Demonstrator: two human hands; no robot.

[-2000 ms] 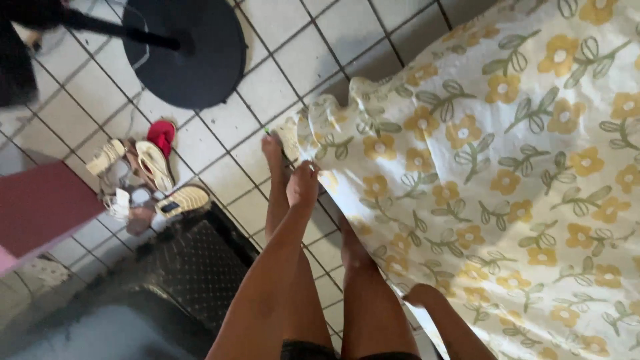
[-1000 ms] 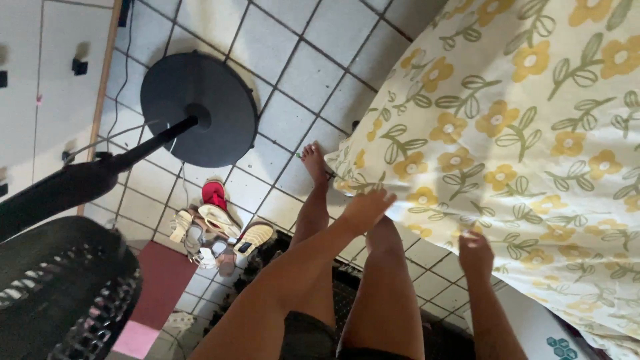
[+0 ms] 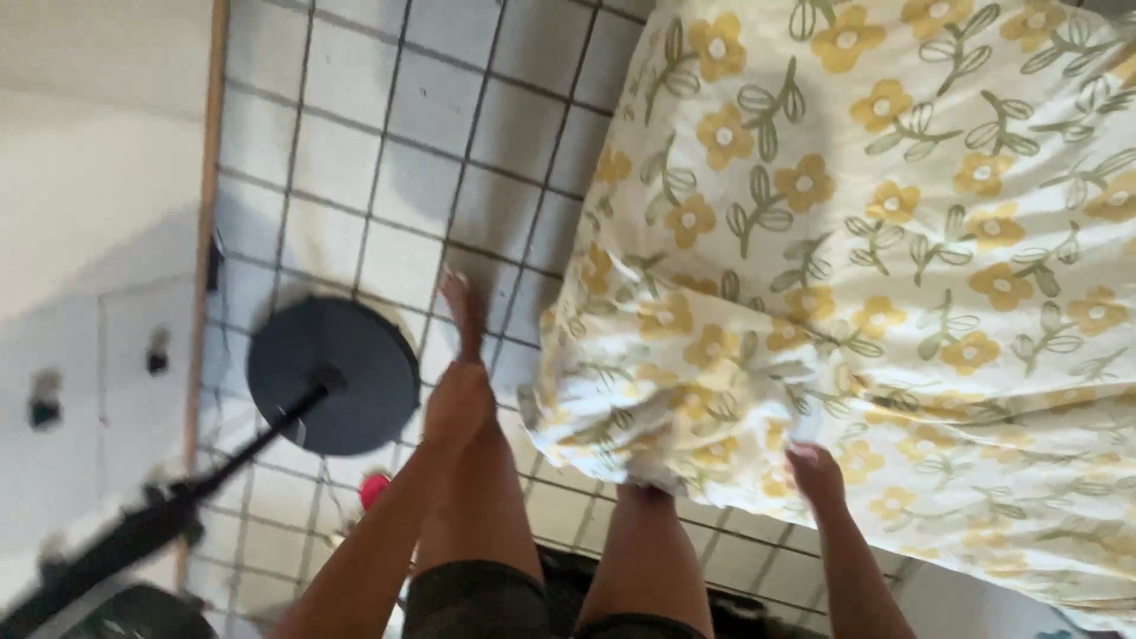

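A white bed sheet (image 3: 763, 240) with yellow flowers and green leaves covers the right side of the head view, its near part rumpled and folded. My right hand (image 3: 815, 475) is at the lower part of the sheet, its fingertips pinching a raised bit of cloth. My left hand (image 3: 460, 399) is blurred, in front of my left leg and left of the sheet's corner, apart from the cloth. Its fingers cannot be made out clearly.
A round black stand base (image 3: 333, 374) with a slanting pole is on the white tiled floor (image 3: 346, 160) at left. Pale furniture with dark knobs (image 3: 158, 351) lines the left edge. My bare left foot (image 3: 461, 297) is on the tiles; a red shoe (image 3: 374, 490) shows beside my left forearm.
My left hand, at the sheet's edge one second ago, is now away from it. The sheet's near part has become more rumpled. The view has shifted.
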